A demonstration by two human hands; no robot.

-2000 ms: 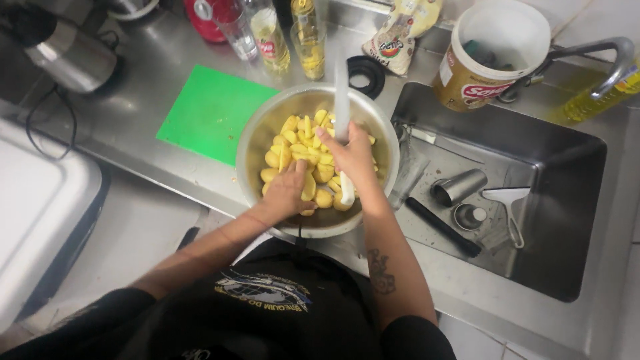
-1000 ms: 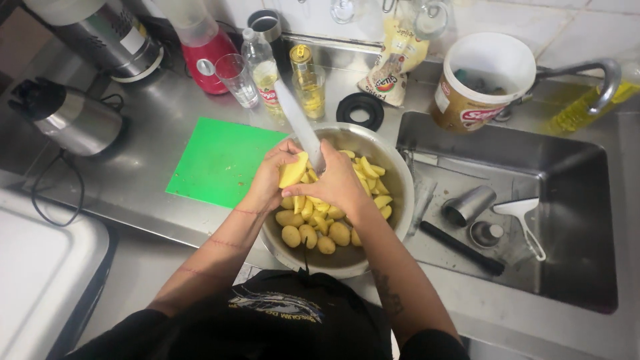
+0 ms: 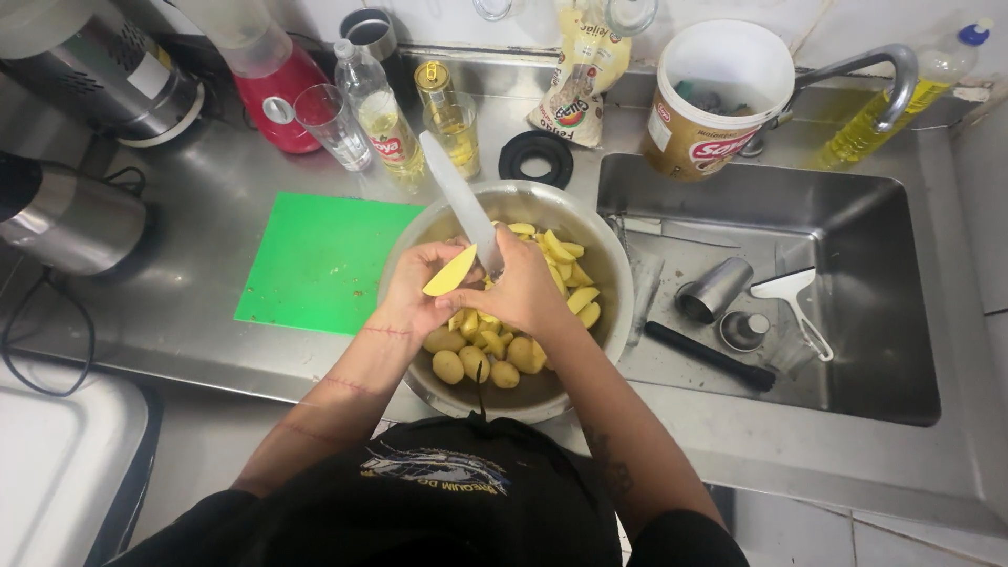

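Note:
My left hand holds a cut potato wedge with its pale yellow face turned up, above a large steel bowl. A knife is in my right hand; its broad blade points up and away to the left, and its handle is hidden by the fingers. My right thumb reaches toward the wedge. In the bowl, potato wedges lie at the middle and right, and small whole-looking potatoes lie nearest my body. A green cutting board is left of the bowl, its right edge hidden behind it.
Behind the bowl stand an oil bottle, glasses, a bean bag and a black ring. At right, the sink holds a knife, metal cups and a black muddler. A plastic bucket stands behind it.
My hands have risen from low over the potatoes two seconds ago. The blade now tilts further left. The view has shifted, showing more of the counter's back.

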